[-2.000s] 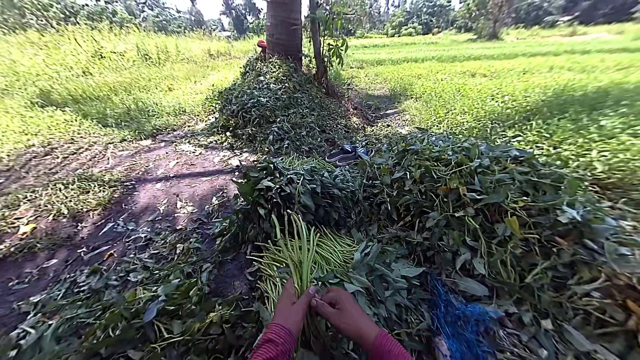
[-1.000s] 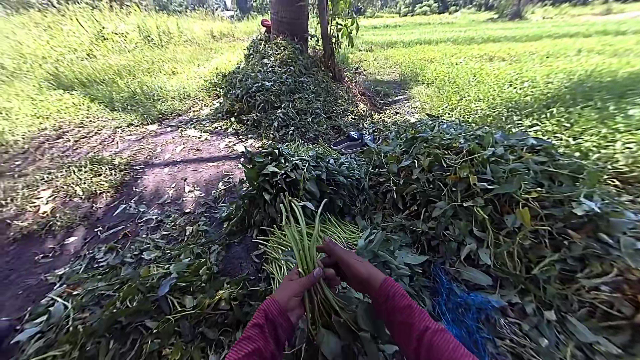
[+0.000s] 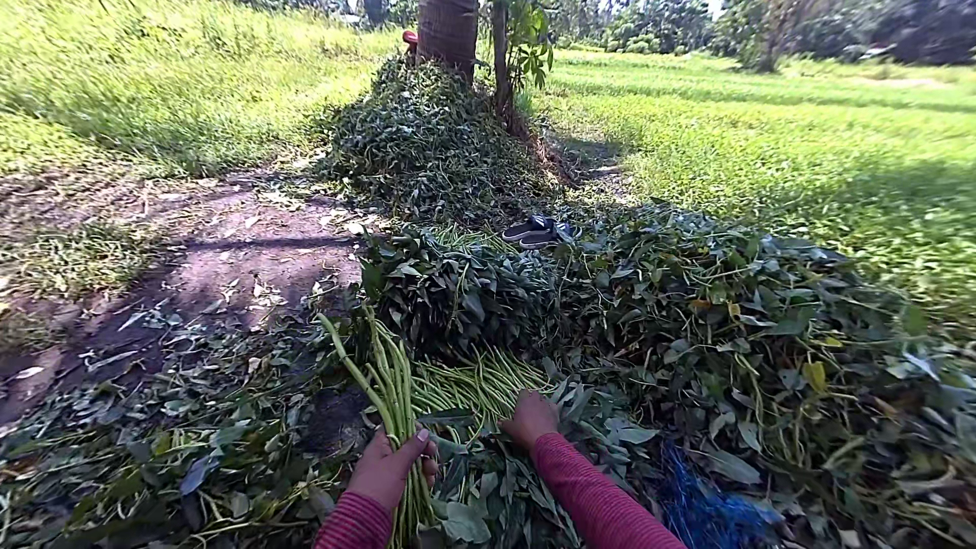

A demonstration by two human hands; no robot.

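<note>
My left hand [image 3: 390,467] is closed around a bundle of long green stems [image 3: 393,389], held upright with its cut-looking ends spread at the top. My right hand [image 3: 531,418] rests at the right side of a flat pile of similar green stems [image 3: 476,381]; its fingertips are hidden, so whether it grips any stem does not show. Large green leaves [image 3: 465,522] lie below and between the hands. Behind the stem pile stands a stacked bunch of leafy greens [image 3: 465,297].
A big heap of leafy vines [image 3: 732,313] lies at the right, with blue plastic netting or string [image 3: 709,503] near its front. Dark sandals [image 3: 537,232] sit beyond. Another heap [image 3: 435,137] surrounds a tree trunk [image 3: 447,34]. Bare soil [image 3: 259,267] is at the left.
My right hand has left the bundle and moved down and right to the stem pile. My left hand keeps hold of the bundle, which now leans left.
</note>
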